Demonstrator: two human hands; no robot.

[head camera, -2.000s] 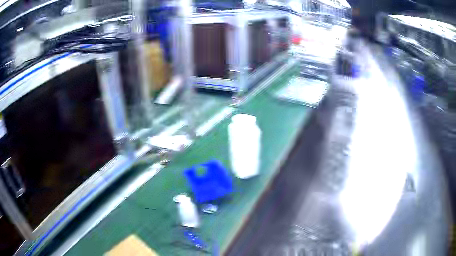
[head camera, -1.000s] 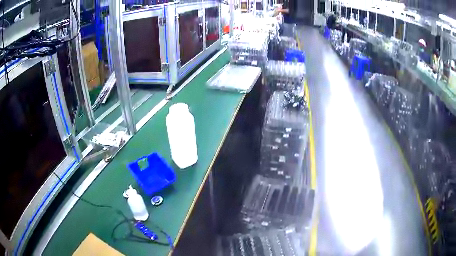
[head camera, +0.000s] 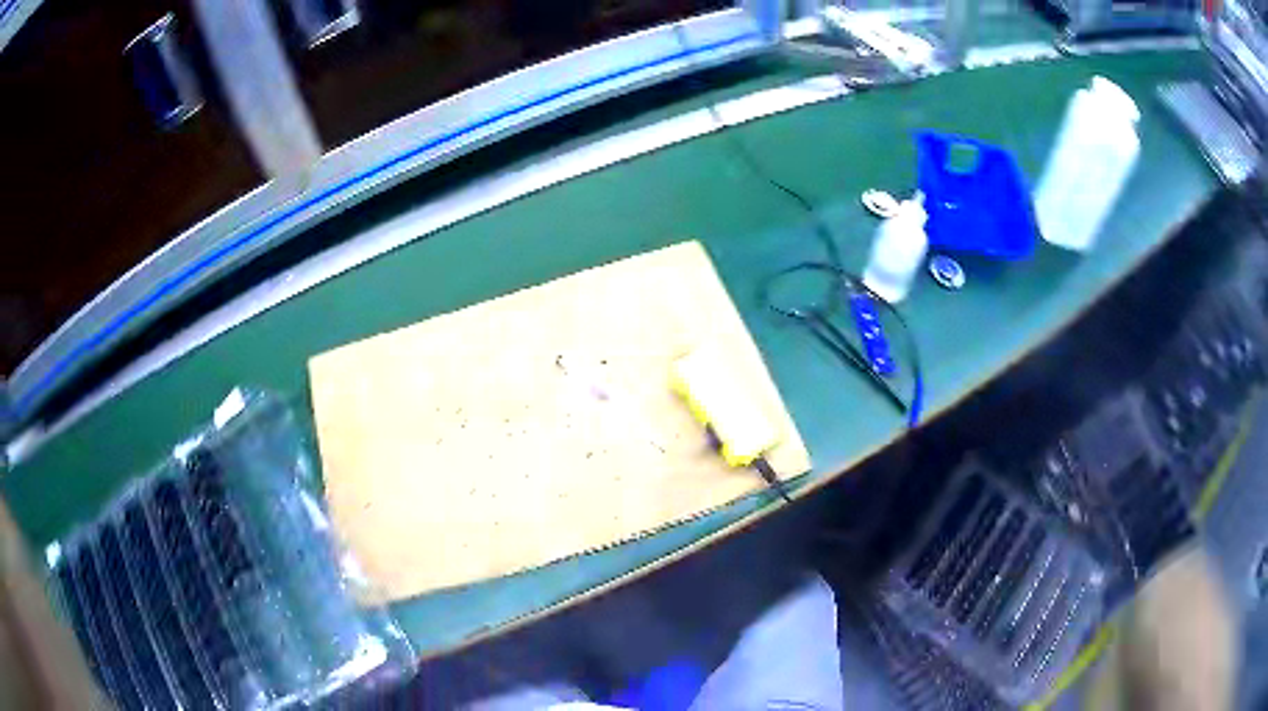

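Observation:
A tan work board (head camera: 529, 486) lies on the green bench with tiny dark scraps on it. A yellow-handled tool (head camera: 723, 403) lies near the board's right edge, its dark thin end pointing to the front edge. A clear ridged tray (head camera: 299, 667) with rows of dark parts is left of the board. A blurred skin-toned shape, my left hand or forearm (head camera: 31, 625), is cut off at the lower left edge beside the tray. Another blurred shape, my right hand or forearm (head camera: 1182, 639), is at the lower right, away from the bench. Fingers cannot be made out on either.
Right of the board are a dark cable loop with a blue piece (head camera: 871, 331), a small dispensing bottle (head camera: 897, 253), a blue bin (head camera: 980, 208), a large white bottle (head camera: 1089, 167) and two small round pieces. Stacked clear trays (head camera: 994, 576) stand beyond the front edge. Framed cabinets line the back.
The view has swung left and down from the aisle to the board and tray. Both blurred arm shapes have come into view. The bench things now appear at the upper right.

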